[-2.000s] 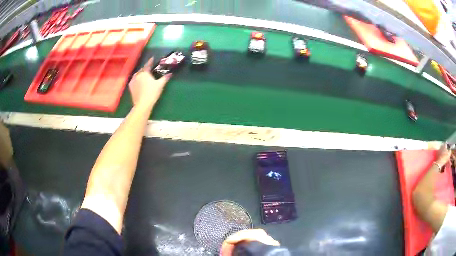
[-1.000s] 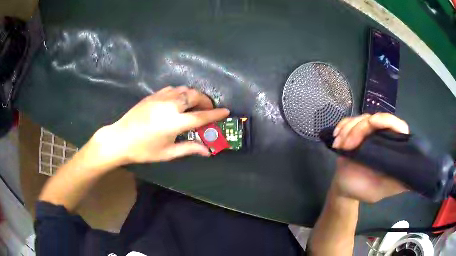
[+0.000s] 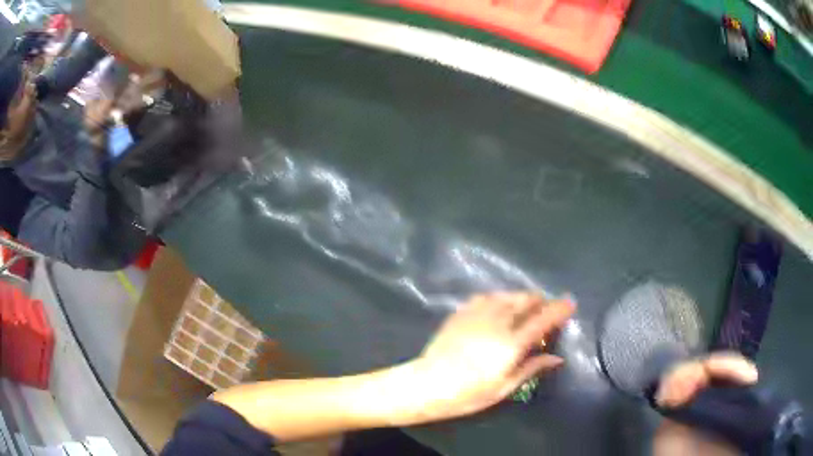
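My left hand point(image 3: 495, 352) is over the electronic unit point(image 3: 526, 390), fingers and thumb around it. Only a small green piece of the unit shows below the fingers; the rest is hidden by my hand and blur. My right hand point(image 3: 704, 383) is closed around the thick black electric screwdriver point(image 3: 731, 414) at the lower right, blurred. The screwdriver's tip cannot be made out. The round perforated screw plate point(image 3: 646, 329) lies flat between my hands, partly covered by my right hand. The smartphone point(image 3: 749, 289) lies dark to its right.
The pale edge strip point(image 3: 570, 93) curves between the dark green mat and the belt point(image 3: 704, 98). A red tray point(image 3: 570, 27) and small units point(image 3: 735, 37) are on the belt. Another person's arms point(image 3: 80, 196) are at the left, above a cardboard box point(image 3: 147, 347) with a grid insert.
The view has swung toward the left, so the hands, plate and phone sit lower and further right. Another person and the belt's red tray have come into view. The unit is more hidden.
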